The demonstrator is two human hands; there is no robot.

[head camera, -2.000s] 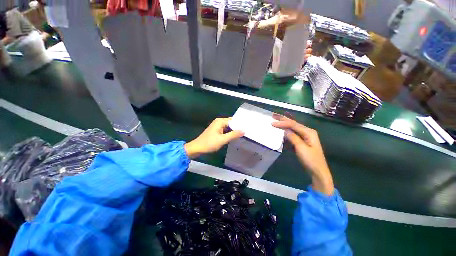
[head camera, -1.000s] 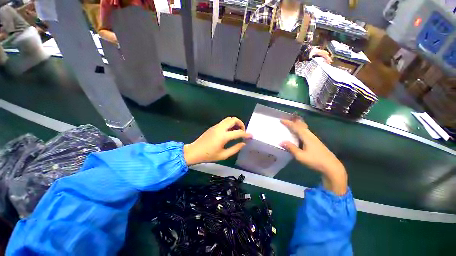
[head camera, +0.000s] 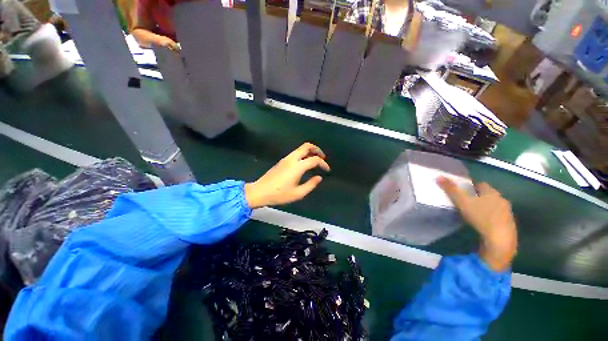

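Note:
The white product box (head camera: 423, 200) stands on the green belt right of centre, its lid shut and its picture side turned to the left. My right hand (head camera: 485, 216) rests on the box's top and right side, with the thumb on the lid; the far fingers are partly hidden. My left hand (head camera: 288, 178) is in the air left of the box, fingers apart and curved, holding nothing. The tangled black cable pile (head camera: 287, 286) lies in front of me, below the box.
A crumpled black plastic bag (head camera: 60, 213) lies at left by my sleeve. A grey metal post (head camera: 120, 86) stands at left. Tall grey cartons (head camera: 297, 66) line the far belt edge. Printed sheets (head camera: 457, 116) are stacked at far right. People are opposite.
The box has moved right and turned with my right hand. My left hand has come away from it. A tall grey carton at the far left has shifted slightly right.

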